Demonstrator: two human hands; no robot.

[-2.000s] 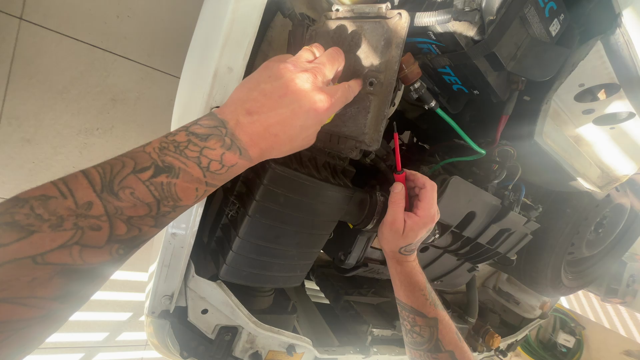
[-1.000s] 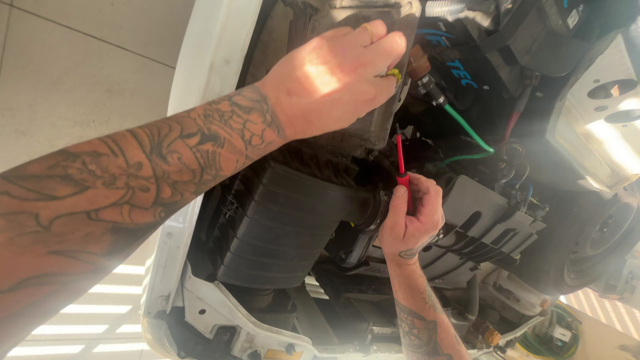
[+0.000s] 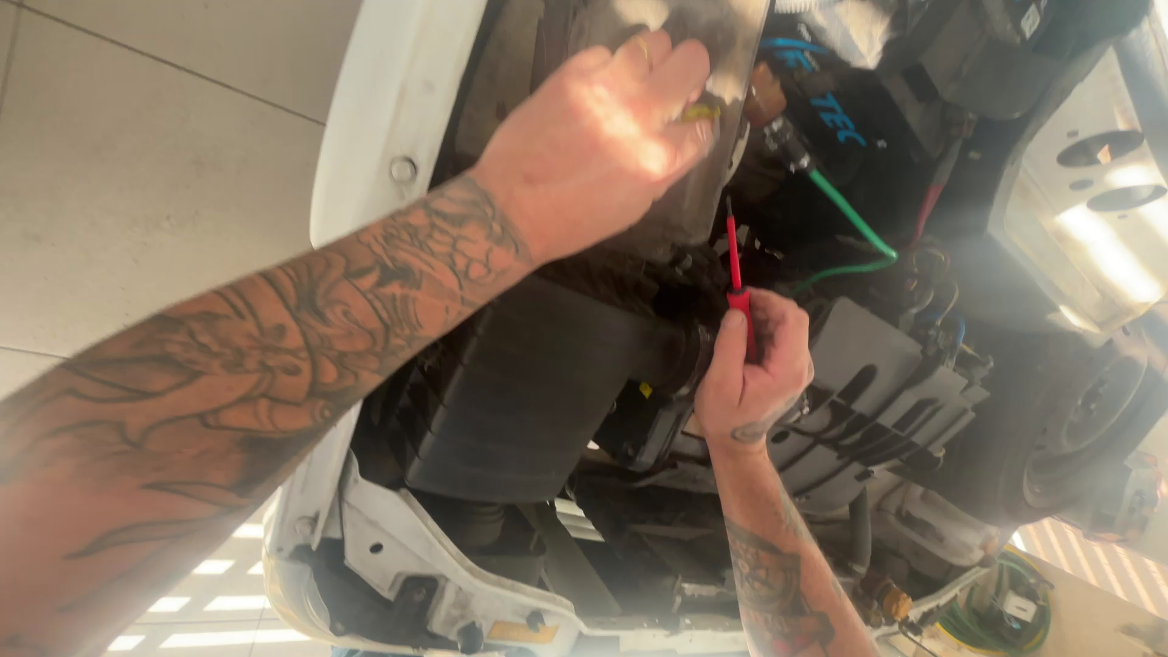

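My left hand (image 3: 607, 137) is over a dusty metal cover (image 3: 730, 55) at the top of the engine bay, its fingers curled on a small yellow item (image 3: 700, 112), perhaps a small tool; its kind cannot be told. My right hand (image 3: 756, 365) holds a red-handled screwdriver (image 3: 735, 251) with a red insulated shaft, its tip pointing up beside the cover's lower right edge. Left of my right hand is a ribbed black plastic housing (image 3: 520, 392), probably the air filter box. A green hose (image 3: 853, 214) runs from a fitting right of the cover.
A white body panel (image 3: 392, 109) edges the bay on the left, above a tiled floor (image 3: 164, 164). Grey slotted plates (image 3: 858, 365) lie right of my right hand. A spare wheel (image 3: 1086, 411) is farther right. A coiled green hose (image 3: 995, 611) lies at lower right.
My left hand has moved from flat fingers on the cover to a curled grip on the yellow item, near the cover's right edge. My right hand keeps the screwdriver in about the same place.
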